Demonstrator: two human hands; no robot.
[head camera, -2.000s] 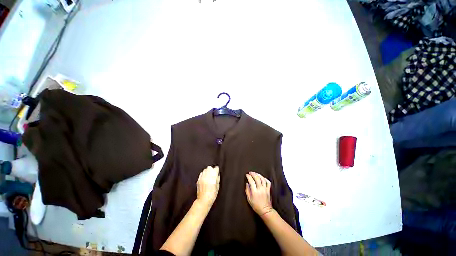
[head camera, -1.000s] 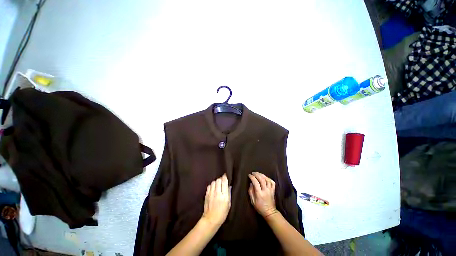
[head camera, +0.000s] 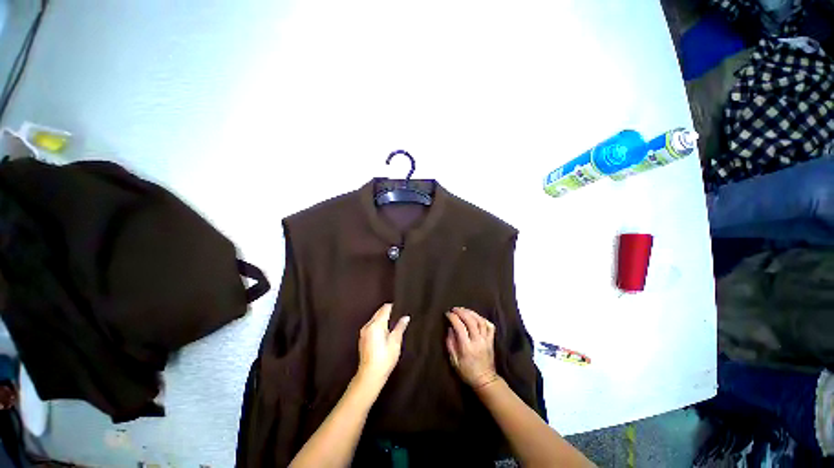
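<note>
A dark brown sleeveless vest (head camera: 334, 265) lies front up on the white table, with a black hanger (head camera: 402, 196) in its neck. One round, glinting button (head camera: 394, 252) shows below the collar. My left hand (head camera: 379, 343) is on the front beside the opening edge, thumb apart from the fingers; whether it pinches the edge is unclear. My right hand (head camera: 472, 343) rests on the other front panel, fingers slightly bent, and whether it grips cloth is unclear.
A second brown garment (head camera: 137, 265) lies crumpled at left, by a white basket (head camera: 29, 135). At right are two spray cans (head camera: 594, 164) (head camera: 658, 154), a red thread cone (head camera: 634, 262) and a thin orange-and-white tool (head camera: 564, 354). Checked cloth (head camera: 777, 110) lies beyond the table (head camera: 512, 55).
My left hand has gone from fingers held together to thumb and fingers spread at the opening edge. My right hand stays on the panel. The view has shifted, so the left garment sits further left.
</note>
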